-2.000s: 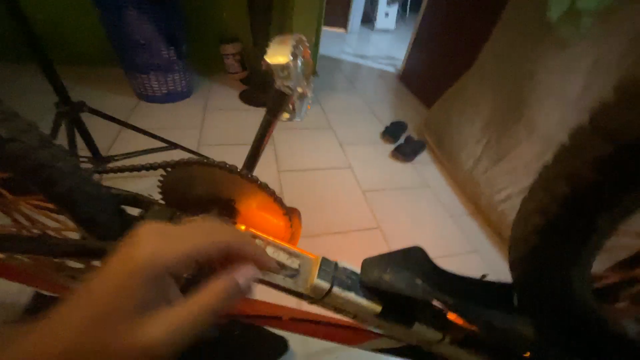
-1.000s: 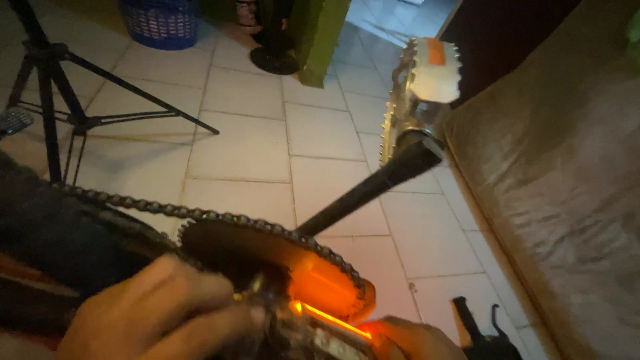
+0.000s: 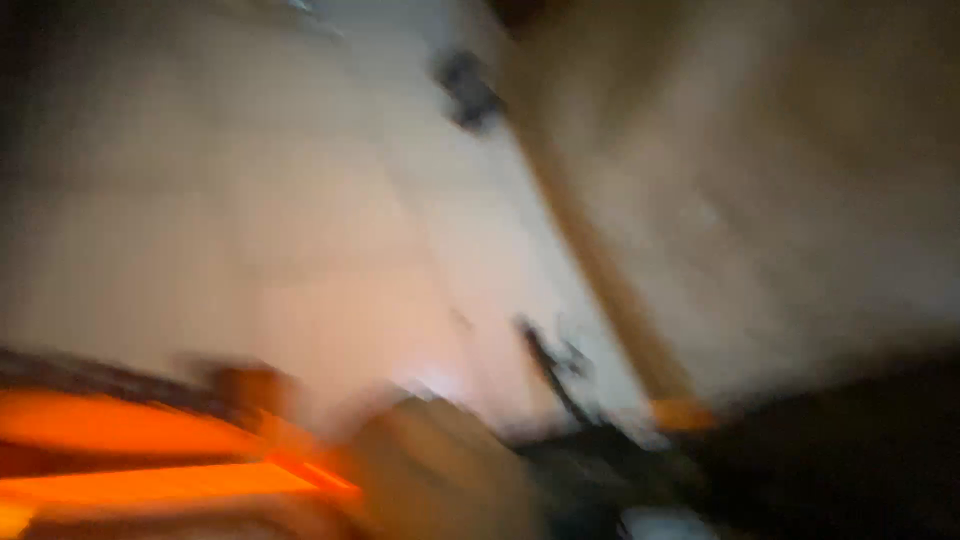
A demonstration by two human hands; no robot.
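Strong motion blur covers the head view. A rounded brown shape at the bottom centre looks like my right hand point(image 3: 446, 465); its fingers and anything in them cannot be made out. It lies just right of a glowing orange strip point(image 3: 165, 480) on the bicycle. Above that strip, the chainring point(image 3: 112, 424) shows orange at the lower left, with the dark chain point(image 3: 97, 379) along its upper edge. My left hand does not show.
Dark footwear point(image 3: 469, 90) lies on the tiled floor point(image 3: 337, 225) near the wall base. A dark bicycle part, apparently a handlebar end with a lever point(image 3: 555, 367), stands right of centre. A draped brown cover point(image 3: 750, 210) fills the right side.
The view has swung to the right and blurred. My left hand, at the chainring one second ago, has left the view. The crank and pedal are also out of view.
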